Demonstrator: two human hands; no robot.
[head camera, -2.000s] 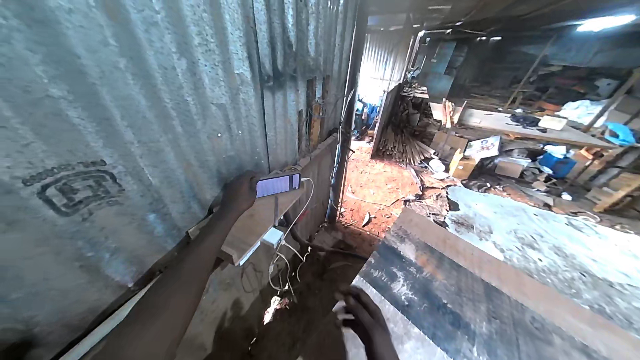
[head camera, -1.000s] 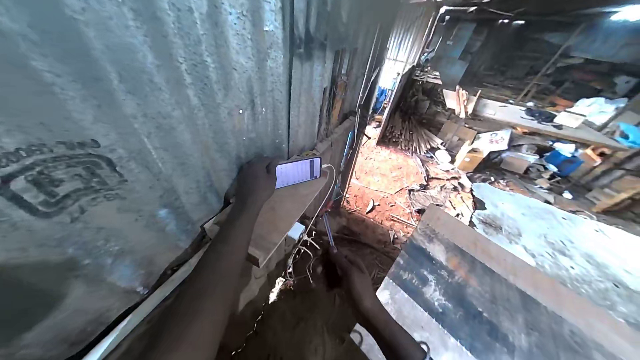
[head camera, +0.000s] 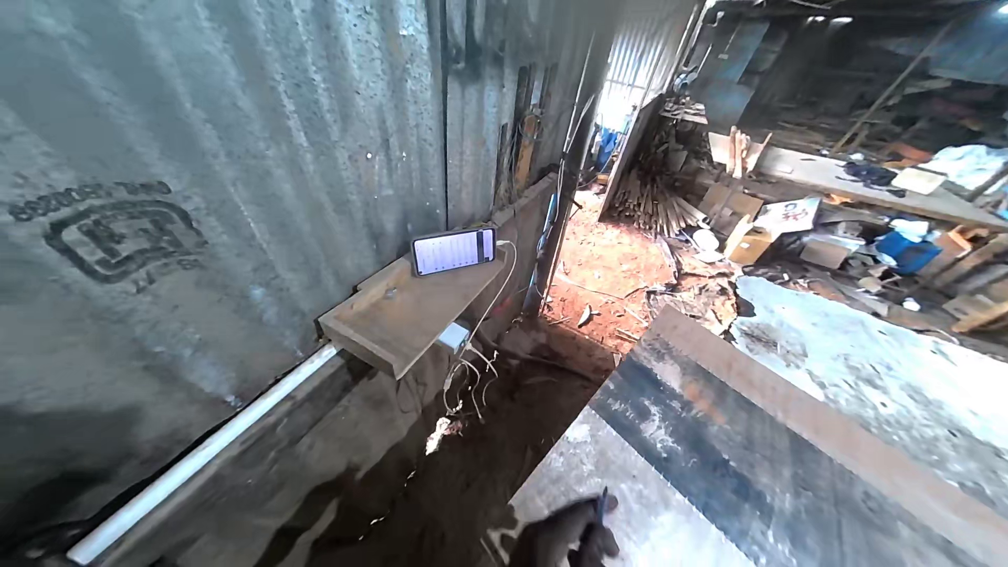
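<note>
A smartphone (head camera: 454, 252) with its screen lit leans on its long side against the corrugated metal wall, on a small wooden shelf (head camera: 409, 307). A white cable (head camera: 508, 287) runs from its right end down past a white socket box (head camera: 453, 338) under the shelf edge. At the bottom, over the pale near part of a large board (head camera: 709, 417), my right hand (head camera: 567, 535) is closed around a slim dark object, too blurred to name. My left hand is out of view.
The corrugated metal wall (head camera: 276, 142) fills the left side, with a white pipe (head camera: 205, 449) along its foot. Loose cables (head camera: 472, 378) hang below the shelf. Behind the board, stacked wood (head camera: 654, 189), a blue container (head camera: 906, 250) and boxes lie along a cluttered bench.
My left hand has let go of the phone, which stands on the shelf, and has left the view. My right hand has moved from beside the cables down to the board.
</note>
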